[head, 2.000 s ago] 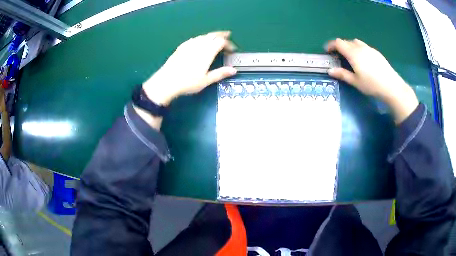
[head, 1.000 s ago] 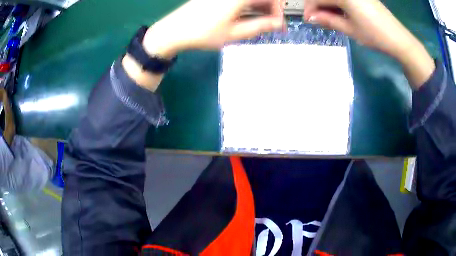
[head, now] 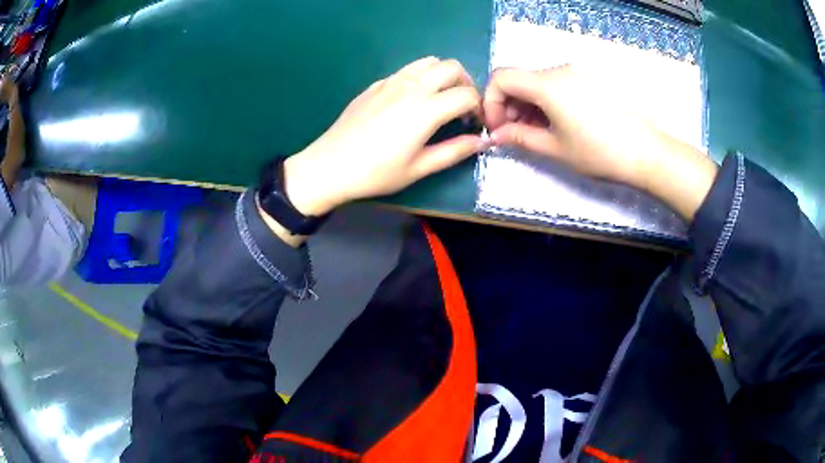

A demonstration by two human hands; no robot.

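Note:
The clear tray [head: 592, 203] lies near the bench's front edge, its middle bright white from glare, with a row of pockets along its far side. My left hand [head: 403, 131] and my right hand [head: 565, 122] meet fingertip to fingertip at the tray's left edge. Thumbs and forefingers are pinched together. A tiny pale spot shows between the tips; I cannot tell whether it is a small part. The grey narrow housing [head: 678, 7] lies just beyond the tray, cut off by the top edge of the picture.
The glossy green bench [head: 217, 81] carries a bright light reflection at the left. A blue plastic stool [head: 131, 231] stands on the grey floor below its left front edge. Another person's sleeve [head: 41, 231] shows at the far left.
My hands have left the housing and come back towards me, closing together at the tray's left edge. The view has shifted, so the tray and housing now appear higher and further right.

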